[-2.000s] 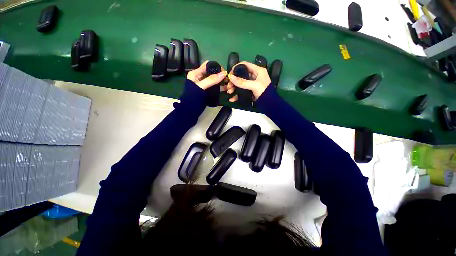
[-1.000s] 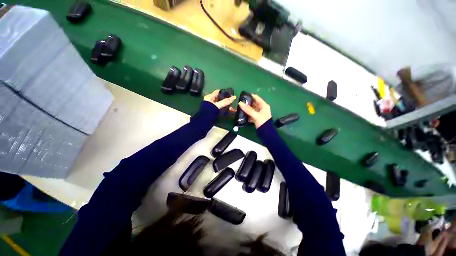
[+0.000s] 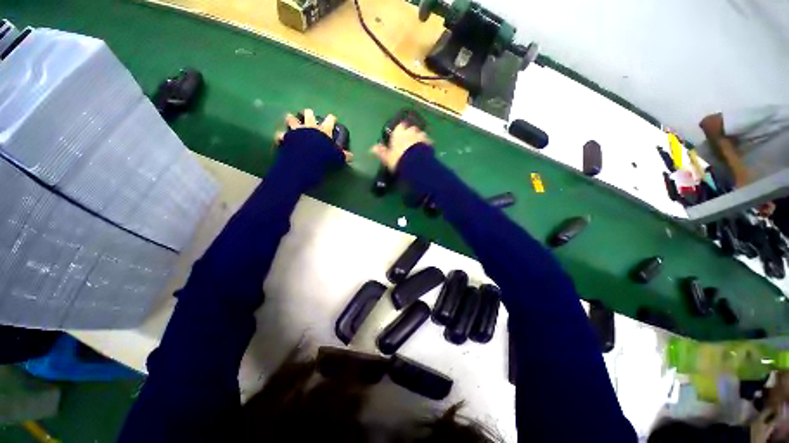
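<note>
My left hand (image 3: 313,131) lies over a small group of black housings (image 3: 342,137) on the green belt (image 3: 246,95), its fingers spread around them; the hand hides most of the group. My right hand (image 3: 401,145) is on another black housing (image 3: 403,119) on the belt, with fingers over its near part. More dark housings lie just below the right hand and partly behind the right sleeve. Several loose black housings (image 3: 403,327) lie on the pale table (image 3: 303,251) between my forearms.
Light-grey ribbed stacks (image 3: 95,164) stand at left. More housings (image 3: 568,231) and a yellow scrap (image 3: 537,182) lie on the belt at right. Beyond it are a tan board (image 3: 333,39), a dark bench fixture (image 3: 467,52) and two housings (image 3: 529,133) on a white surface.
My hands have moved apart from their close position holding housings. The left went left onto the belt group; the right moved slightly left and farther out. The view has shifted.
</note>
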